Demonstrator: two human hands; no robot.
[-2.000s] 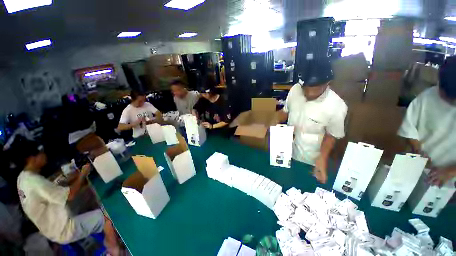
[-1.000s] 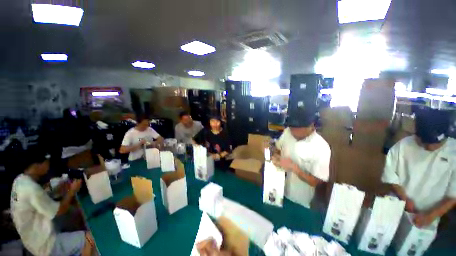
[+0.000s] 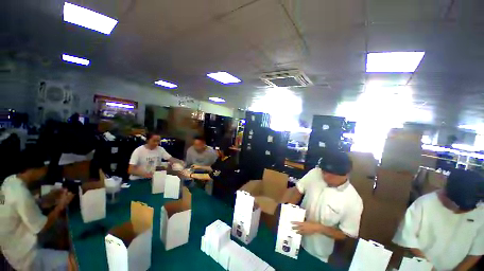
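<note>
Neither of my hands is in the picture. Nearest in front of me, a row of white boxes (image 3: pixel 233 252) runs across the green table (image 3: pixel 200 207) and is cut off by the bottom edge. To its left, an open white carton with a brown inside (image 3: pixel 130 244) stands at the bottom edge. Another open white carton (image 3: pixel 175 224) stands beside it. Right of the row stands a white printed carton (image 3: pixel 245 216). A person across the table touches a second printed carton (image 3: pixel 290 231).
A brown shipping carton (image 3: pixel 265 192) stands open behind the printed cartons. A white carton (image 3: pixel 93 203) stands at the left near a seated person. More printed cartons (image 3: pixel 371 257) are at the bottom right beside another person. Two people work at the far end.
The view has tilted up, so the heap of small white pieces has left the picture. The hand and opened carton seen at the bottom a second ago are gone. A dark-clothed person is no longer visible.
</note>
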